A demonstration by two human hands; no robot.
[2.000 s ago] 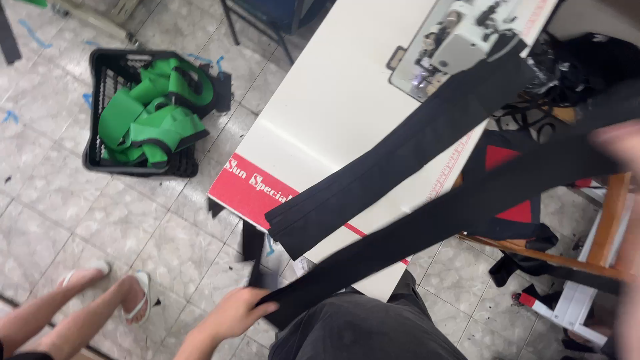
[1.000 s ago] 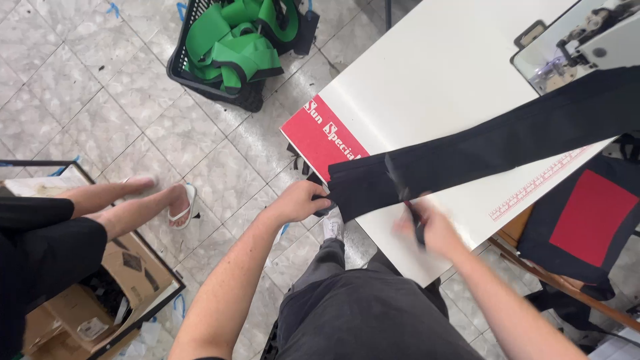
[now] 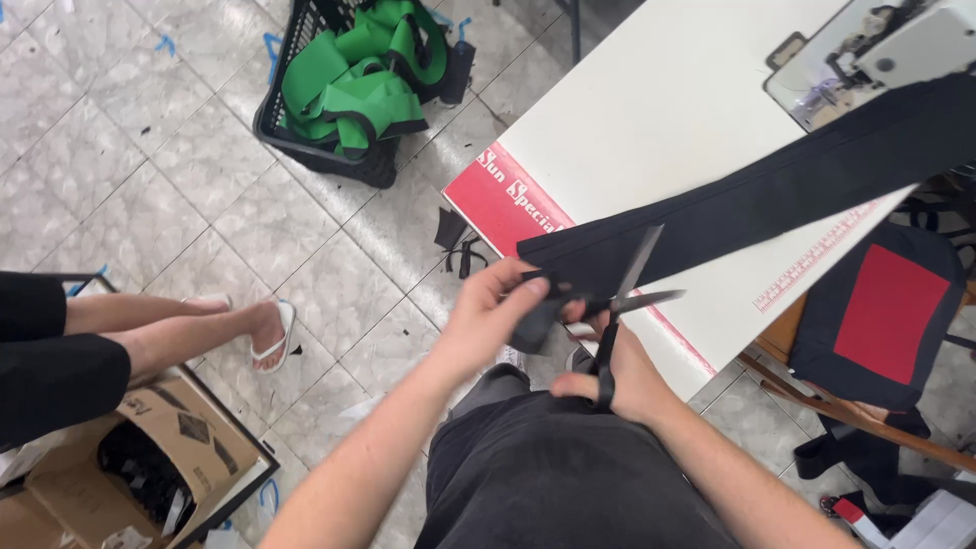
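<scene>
My right hand (image 3: 621, 374) grips the black handles of a pair of scissors (image 3: 637, 267), whose blades stand apart and point up and to the right. In my left hand (image 3: 499, 305) is a small piece of black fabric (image 3: 537, 328), partly blurred; the fingers of my right hand are close to it. Beyond both hands a long black fabric strip (image 3: 732, 198) lies across the white sewing table (image 3: 610, 114), its near end at the red-printed corner. The strip's far part runs beside the sewing machine (image 3: 900, 61).
A black plastic basket (image 3: 282, 122) with green fabric pieces (image 3: 343, 84) stands on the tiled floor. A person's legs (image 3: 183, 335) are at left, near an open cardboard box (image 3: 183, 442). At right is a wooden chair (image 3: 839, 412) with a black and red cushion (image 3: 892, 313).
One second ago the scissors were at the strip, beyond my left hand; now my right hand has them nearer my body, beside my left. Two seconds ago my hands held up a strip.
</scene>
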